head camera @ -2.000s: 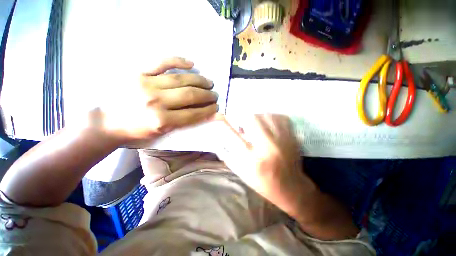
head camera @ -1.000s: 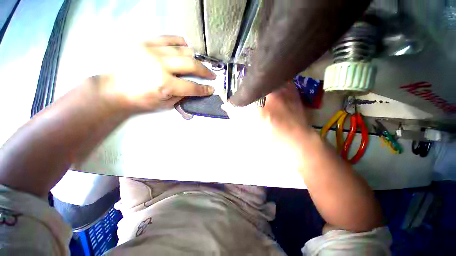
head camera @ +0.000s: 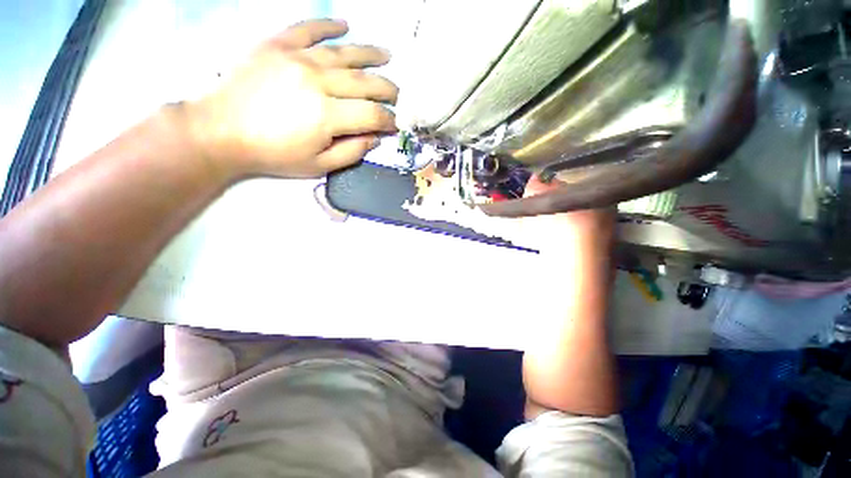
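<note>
A dark grey fabric panel [head camera: 373, 194] with a rounded left end lies on the white table, reaching under the presser foot [head camera: 465, 177]. Pale, ragged-looking patches show beside the foot. My left hand [head camera: 303, 107] lies flat with fingers apart, left of the foot. Its thumb is at the panel's upper left edge; whether white backing lies under the hand cannot be told. My right hand [head camera: 560, 207] is right of the foot, overexposed and mostly hidden behind the machine's curved lever, so its fingers and any grip are not visible.
The cream machine head [head camera: 578, 84] with red lettering fills the upper right. Layered dark edges of a stack [head camera: 48, 112] show at far left. Green and yellow snips [head camera: 646, 284] and small black loops [head camera: 692, 295] lie at right. A blue basket [head camera: 126, 434] is below left.
The view has swung toward the machine. My left hand, on white material two seconds ago, is now beside the foot. More of the dark panel shows than one second ago. The scissors are no longer visible.
</note>
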